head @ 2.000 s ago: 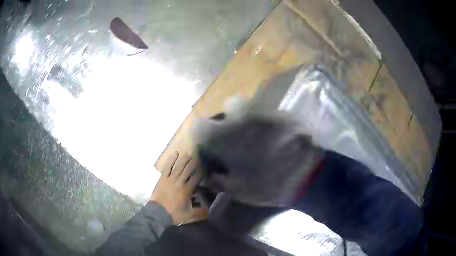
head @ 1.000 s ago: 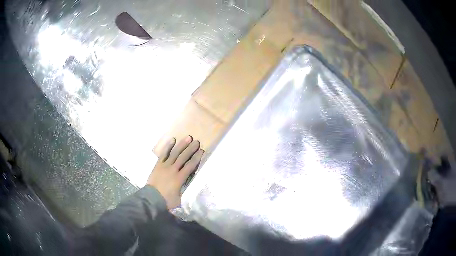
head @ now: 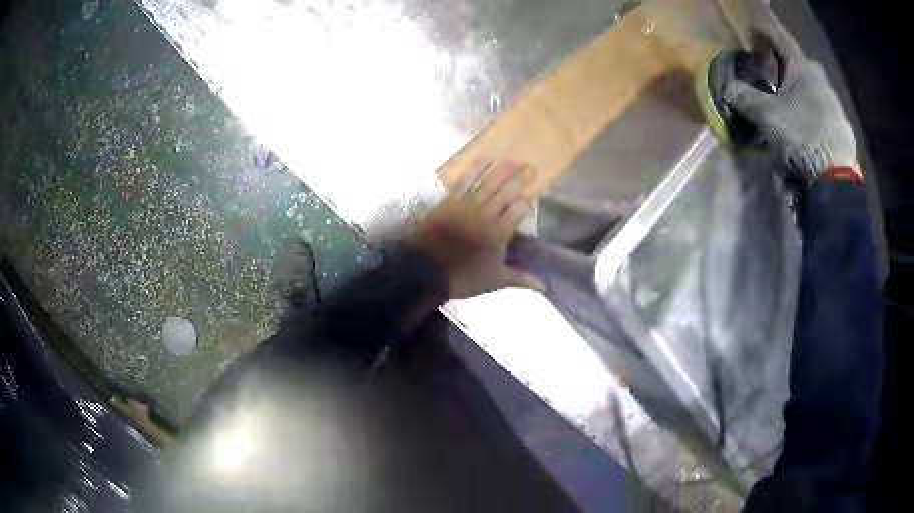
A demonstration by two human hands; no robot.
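The silvery sheet-metal housing (head: pixel 656 286) lies at the right, with a bright rounded edge and corner towards me. My right hand (head: pixel 807 115), in a knit glove with a red cuff, is shut on the black disc sander (head: pixel 747 85) at the housing's far end. The yellow-green disc rim faces left; whether it touches the metal is unclear. My bare left hand (head: pixel 476 230) lies palm down at the near edge of the cardboard sheet (head: pixel 581 110), fingers a little apart, thumb beside a dark edge left of the housing's corner. Its palm side is hidden.
The metal-topped table (head: pixel 331 90) glares white, its edge running diagonally. The speckled green floor (head: pixel 130 190) is at the left, with a round white spot (head: pixel 180 335) on it. Dark, shiny material (head: pixel 60 401) is at the lower left. A blurred bright patch covers the bottom.
The view has shifted. The housing now shows a different side, with its edge and corner towards me. My right hand and the sander now show clearly at upper right. My left hand appears further right and higher.
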